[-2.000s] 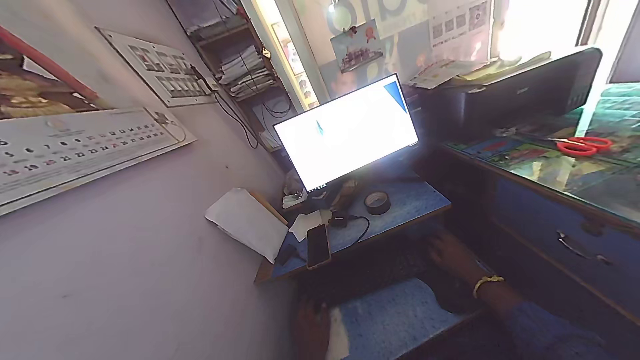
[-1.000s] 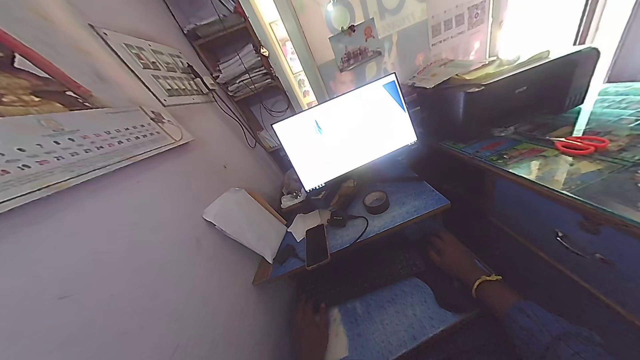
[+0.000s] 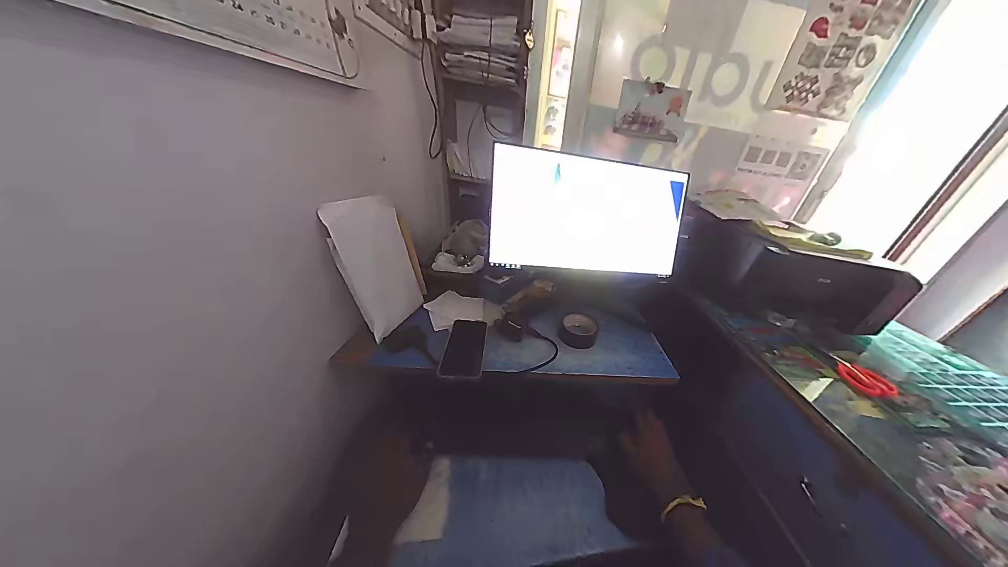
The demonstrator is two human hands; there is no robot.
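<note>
My right hand (image 3: 647, 446), with a yellow bracelet at the wrist, reaches into the dark space under the desk shelf, at the right end of a dim keyboard (image 3: 520, 429). My left hand (image 3: 398, 457) lies in shadow near the keyboard's left end; its fingers are hard to make out. Above them, on the blue desk shelf (image 3: 618, 358), lie a smartphone (image 3: 463, 349), a roll of tape (image 3: 579, 330), a black cable (image 3: 551, 358) and some paper (image 3: 454, 309). A lit monitor (image 3: 587, 213) stands behind, its screen mostly white.
A white packet (image 3: 372, 264) leans on the left wall. At the right, a black printer (image 3: 803, 276) with papers on top stands on a glass-topped counter (image 3: 835, 409), near red-handled scissors (image 3: 866, 379) and a teal wire rack (image 3: 945, 370). Shelves of stacked papers (image 3: 480, 47) stand behind.
The view has swung and levelled, so the monitor and desk shelf look less tilted. No object on the shelf has plainly moved.
</note>
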